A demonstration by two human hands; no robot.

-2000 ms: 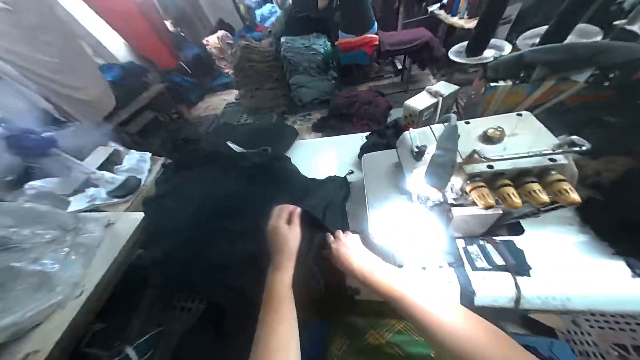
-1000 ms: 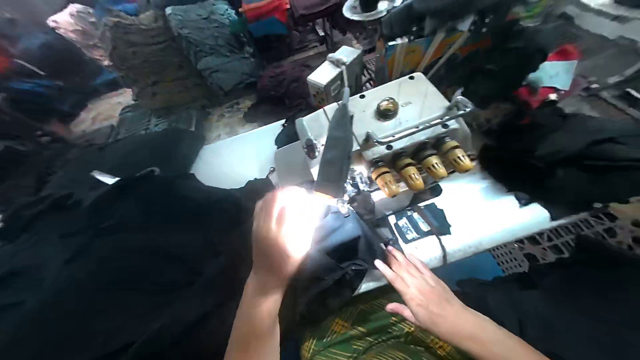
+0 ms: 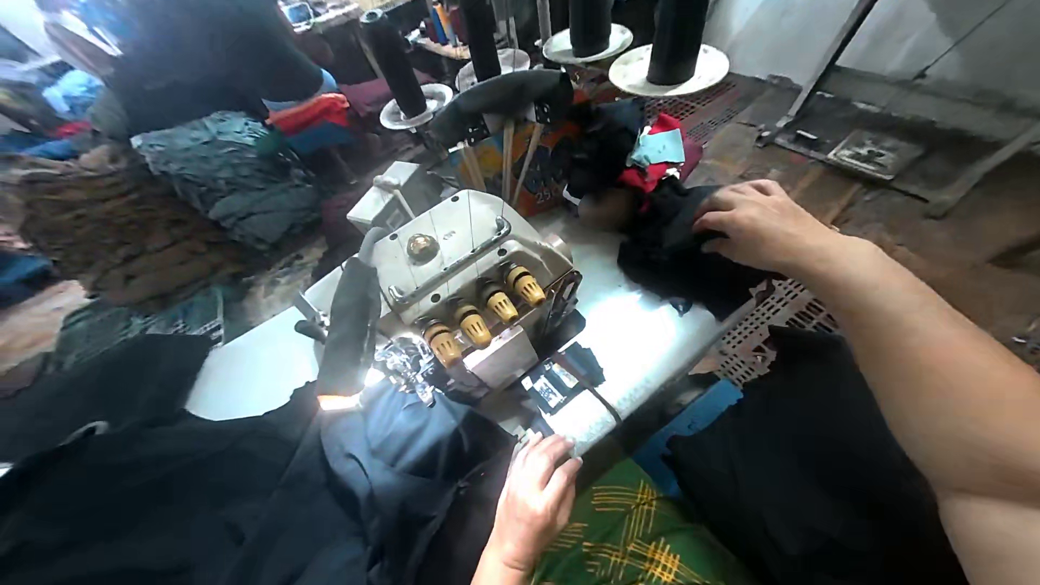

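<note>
An overlock sewing machine [image 3: 455, 268] with yellow tension dials stands mid-view, its lamp lit beside the needle area. Dark fabric [image 3: 398, 463] lies under the lamp and spreads left over the table. My left hand [image 3: 538, 487] rests at the fabric's right edge, by the table's front edge; whether its fingers pinch the cloth is unclear. Reaching to the right, my right hand [image 3: 751, 223] has its fingers curled on a bundle of black cloth [image 3: 682, 252] at the table's far right end. Its fingertips are partly hidden against the cloth.
Behind the machine, black thread cones [image 3: 676, 41] stand on white plates. Folded fabric stacks [image 3: 227, 175] sit at the back left. A perforated plastic crate [image 3: 756, 333] and more black cloth [image 3: 804, 463] are on the right. Patterned green cloth [image 3: 634, 528] covers my lap. A metal stand frame [image 3: 821, 73] rises beyond.
My right hand has moved from beside the machine's front to the black bundle at the right. The left hand has left the lit needle area for the fabric's right edge. The view has swung right.
</note>
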